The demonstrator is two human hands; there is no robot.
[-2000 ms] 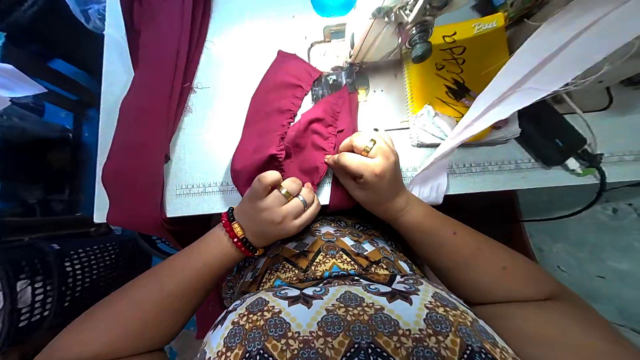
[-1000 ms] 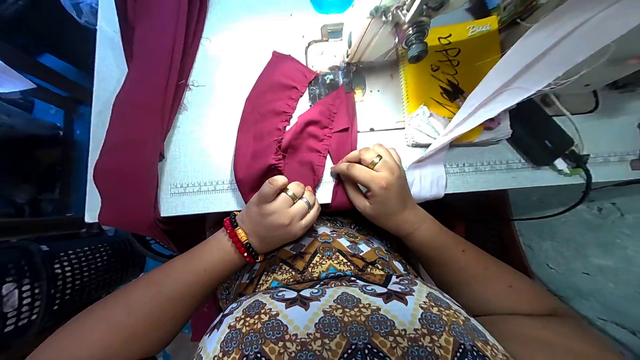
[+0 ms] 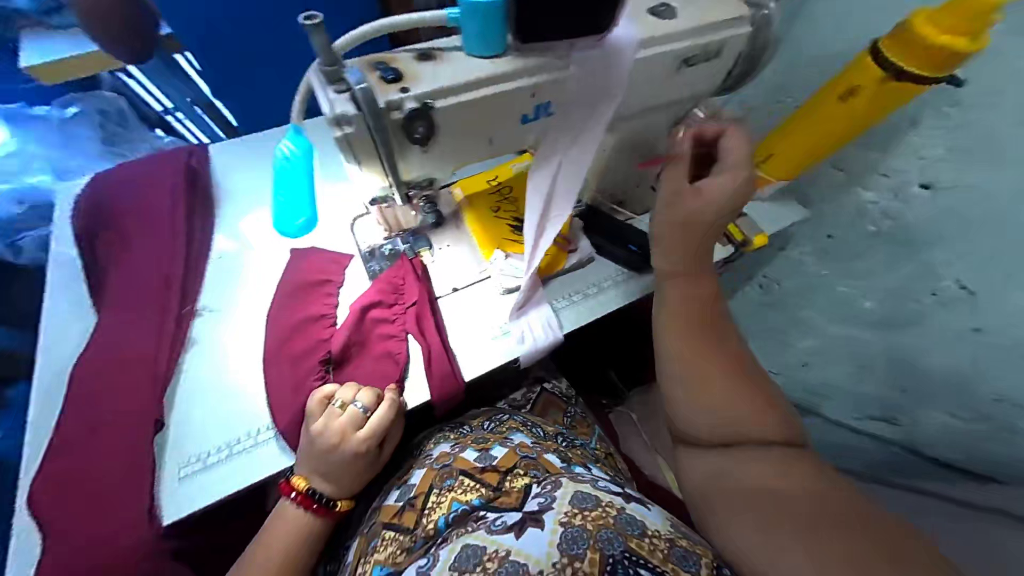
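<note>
My left hand (image 3: 352,432) grips the lower edge of a gathered maroon fabric piece (image 3: 300,320) at the table's front edge. The fabric runs up to the presser foot (image 3: 408,240) of a white industrial sewing machine (image 3: 480,104). My right hand (image 3: 708,160) is raised beside the machine's right end, near the handwheel; it is blurred, with its fingers curled. Something small and reddish shows at its fingertips, and what it is cannot be made out.
A long maroon fabric strip (image 3: 136,320) lies on the left of the table. A blue bottle (image 3: 294,184) stands behind the work. A yellow notebook (image 3: 496,212), a pale cloth strip (image 3: 560,168) and a black case (image 3: 614,238) are right of the needle. A yellow tube (image 3: 864,96) slants at the right.
My right hand has left the maroon fabric and moved up and right to the machine's right end. My left hand stays on the fabric. The view has swung up and right.
</note>
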